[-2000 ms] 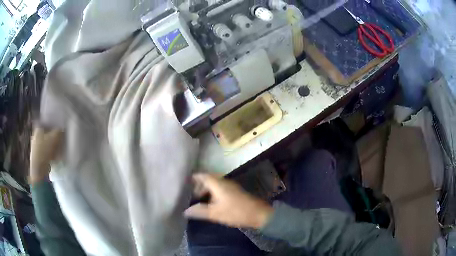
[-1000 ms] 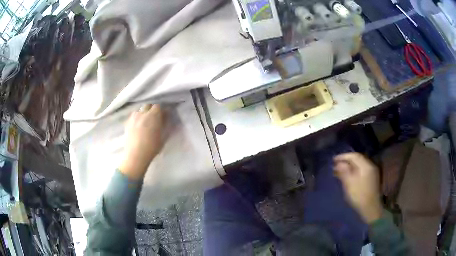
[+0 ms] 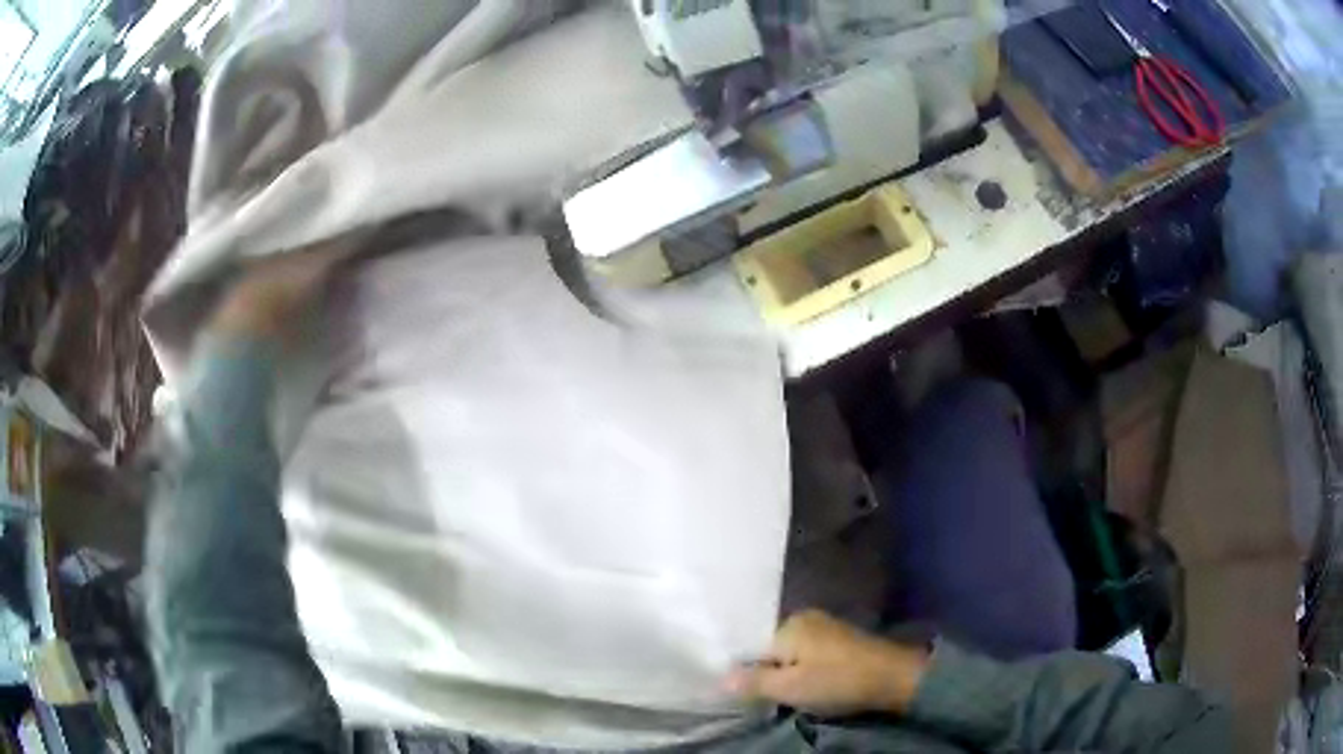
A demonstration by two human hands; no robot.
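Observation:
A large pale beige-grey fabric panel (image 3: 575, 442) lies over the left end of the machine table and hangs over my lap. My right hand (image 3: 825, 666) pinches the panel's near right corner low in the view. My left hand (image 3: 280, 295) is blurred at the panel's left side, partly under a darker fold; its fingers are hidden. The overlock machine (image 3: 869, 111) stands beyond the panel, with its shiny cloth plate (image 3: 663, 192) beside the needle area. The panel's edge lies just in front of the plate, not under the presser foot as far as I can see.
A yellow rectangular frame (image 3: 840, 258) is set in the tabletop (image 3: 1016, 214). Red-handled scissors (image 3: 1178, 103) lie on the blue patterned board (image 3: 1068, 111) at the upper right. A brown piece (image 3: 1237, 471) hangs at the right. Dark hanging cloth (image 3: 103, 251) is at the far left.
The panel now covers the table's left corner and my lap. My right hand, empty a second ago, has moved left and taken its corner. My left hand has moved left and away from me.

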